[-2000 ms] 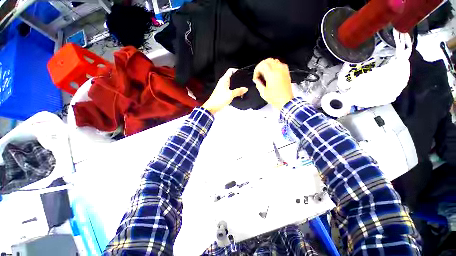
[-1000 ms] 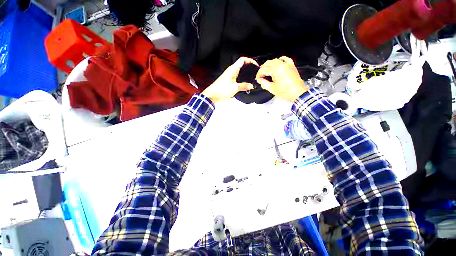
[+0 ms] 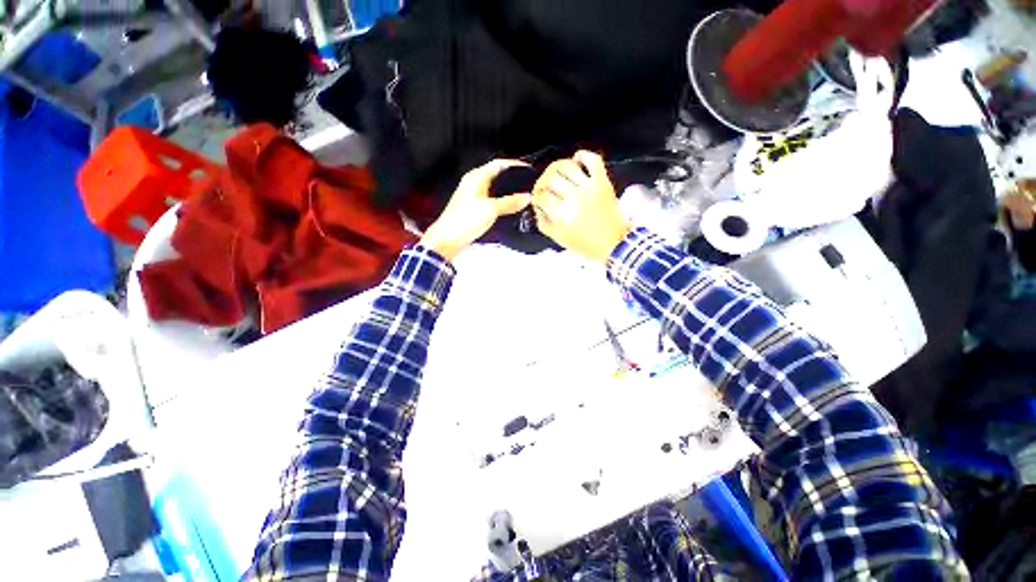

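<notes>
A small black piece is between my two hands, past the far edge of the white table, in front of the dark heap. My left hand has its thumb and fingers around the piece's left side. My right hand has its curled fingers on the piece's right side, close to my left thumb. The fingertips nearly meet. The piece blends into the black garments behind it, so its outline is hard to tell.
A white sewing machine lies below my hands. Red garment pieces and a red plastic basket are at the left. A red thread cone, a white plastic bag and a white spool are at the right.
My hands stay at the black piece. Since one second ago my right fingers have come closer to my left thumb. The view has shifted, so most things sit lower and further left.
</notes>
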